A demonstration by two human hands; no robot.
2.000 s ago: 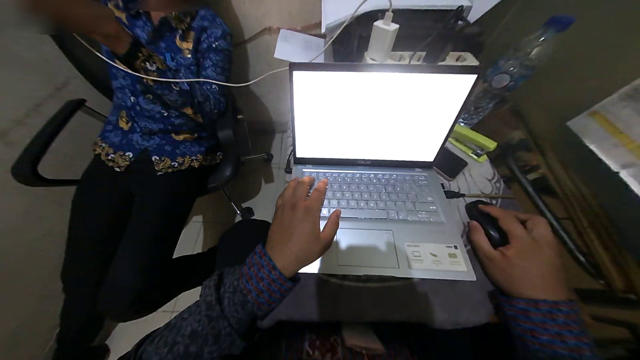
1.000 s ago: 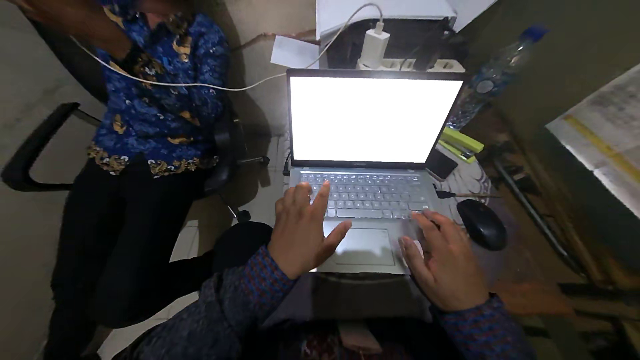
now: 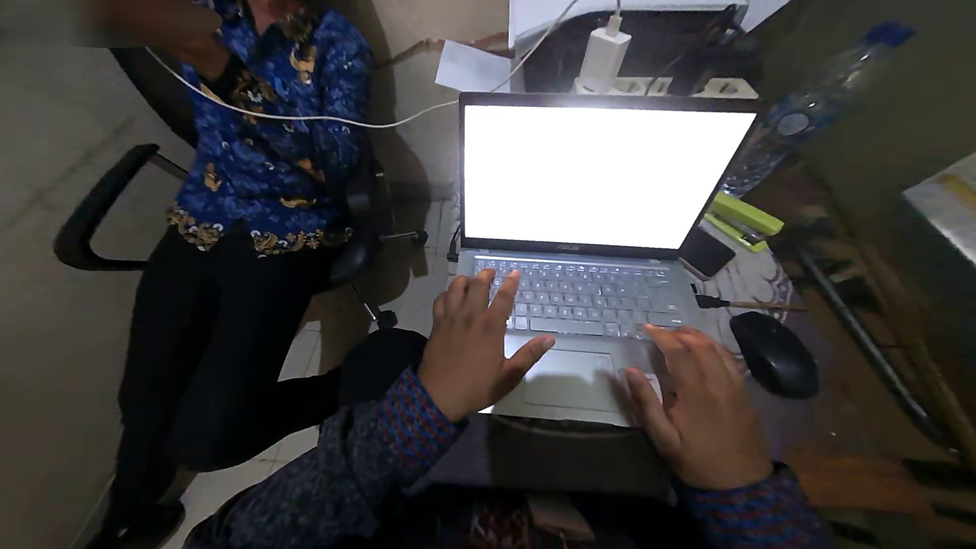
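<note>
An ASUS laptop [image 3: 587, 381] stands unfolded with a bright white screen [image 3: 602, 175]. My left hand [image 3: 476, 339] rests over the left part of its keyboard [image 3: 579, 293], fingers apart, thumb above the touchpad's top edge. Over the right side of the palm rest lies my right hand [image 3: 698, 396], its fingertips at the keyboard's lower right corner and nothing in its grasp. A black computer mouse [image 3: 774, 354] sits just right of that hand, not touched by it. The screen's content is too bright to make out.
Behind the laptop are a white charger [image 3: 605, 57] and a power strip [image 3: 720, 88]. To the right are a yellow-green stapler [image 3: 740, 221], a dark phone [image 3: 707, 252] and a plastic bottle [image 3: 808, 114]. A seated person [image 3: 267, 152] is at left; a white cable [image 3: 328, 118] crosses there.
My right hand has let go of the mouse and moved left onto the laptop's palm rest. My left hand stays over the left of the keyboard.
</note>
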